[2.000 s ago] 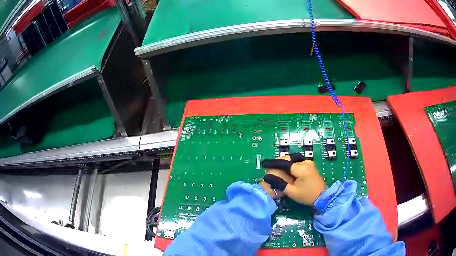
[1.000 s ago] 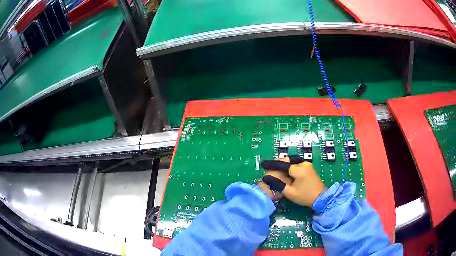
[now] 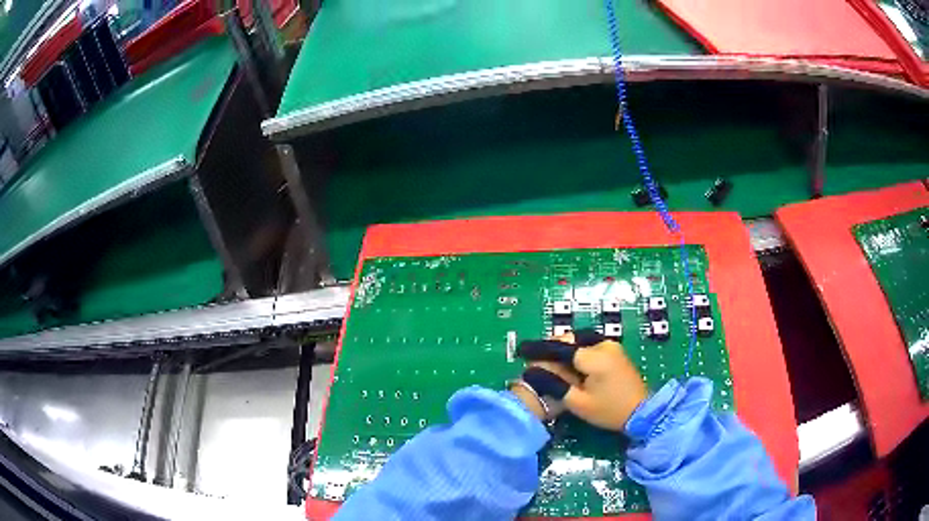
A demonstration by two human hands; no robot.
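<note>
A green circuit board (image 3: 418, 351) lies on a red board mat (image 3: 759, 356). Two rows of black power components (image 3: 657, 316) with pale square faces stand at its upper right. My left hand (image 3: 540, 390) and my right hand (image 3: 608, 387) are close together over the middle of the board, just below the leftmost components. Both wear black finger covers. The right hand overlaps the left, and the fingertips hide what is under or between them. Whether either hand holds a part cannot be seen.
A coiled blue wrist strap cord (image 3: 634, 142) hangs down to the board's right side. Spare components (image 3: 719, 191) lie on the green shelf (image 3: 489, 178) behind. Another board (image 3: 896, 265) on a red mat is at the right. Metal rails (image 3: 255, 311) run at the left.
The whole view has shifted slightly, so the board and mat sit a little lower and further left. The hands stay together at the same place on the board.
</note>
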